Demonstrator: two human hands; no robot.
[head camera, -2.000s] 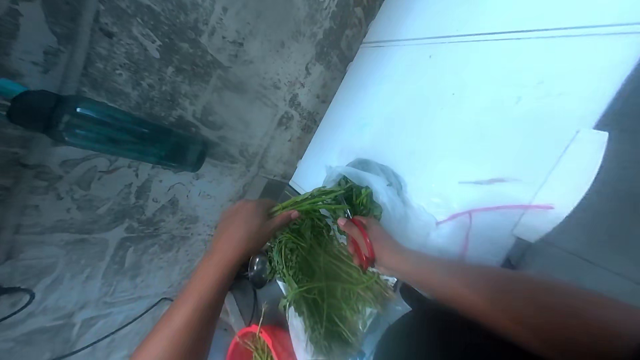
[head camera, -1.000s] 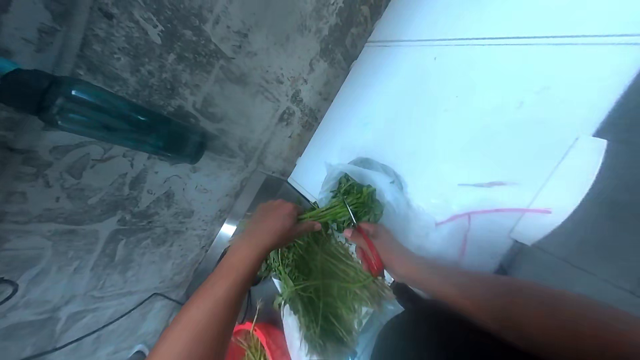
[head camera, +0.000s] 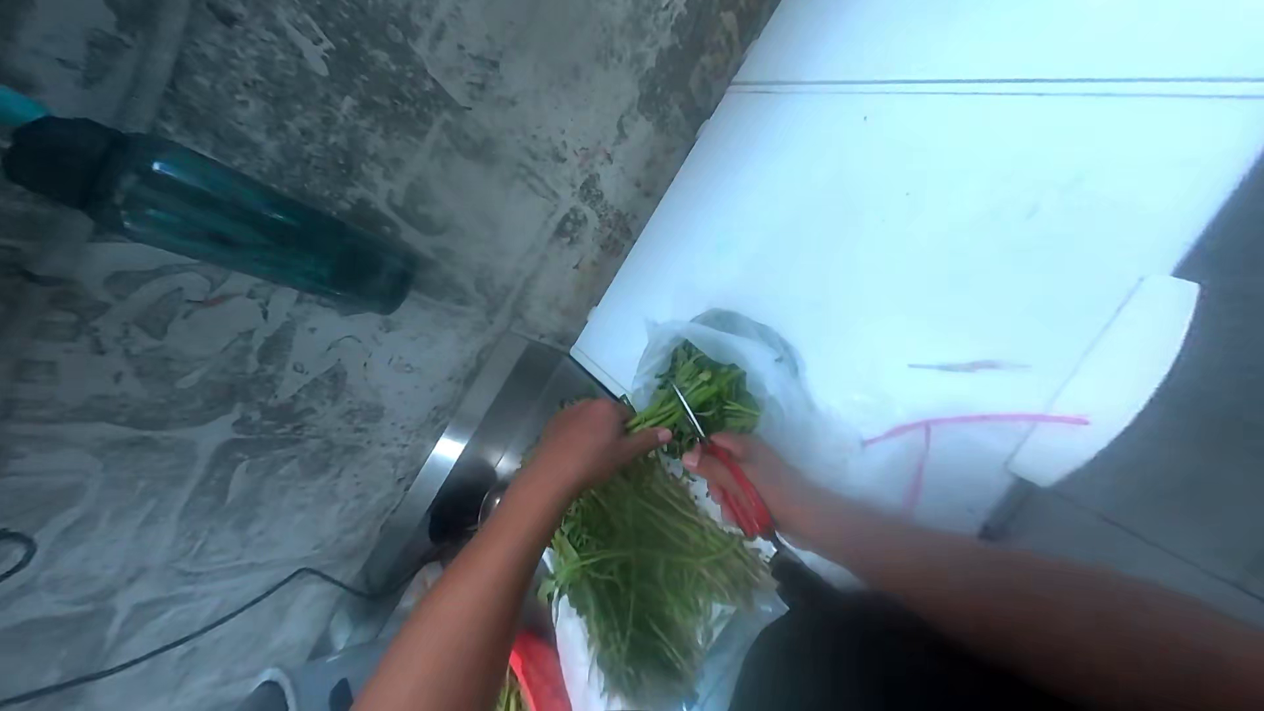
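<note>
My left hand (head camera: 597, 444) grips a bunch of green leafy stems, whose ends reach right over a clear plastic bag (head camera: 780, 360). My right hand (head camera: 746, 479) holds scissors with red handles (head camera: 743, 499), the blades lying against the stems just right of my left fingers. Cut greens (head camera: 713, 390) lie in the mouth of the bag. Below both hands a large heap of thin-stemmed greens (head camera: 642, 553) rests on white and bluish plastic.
A teal bottle (head camera: 257, 222) is at the upper left against the rough grey concrete surface (head camera: 474, 148). A white cabinet-like panel (head camera: 968, 217) fills the upper right. Left of my hands is a metal appliance (head camera: 494, 395); a red container (head camera: 538, 671) and a dark cable (head camera: 227, 617) are lower down.
My left hand was farther left of the scissors two seconds ago, with stems stretched between them; it is now close beside the blades. The view has shifted slightly.
</note>
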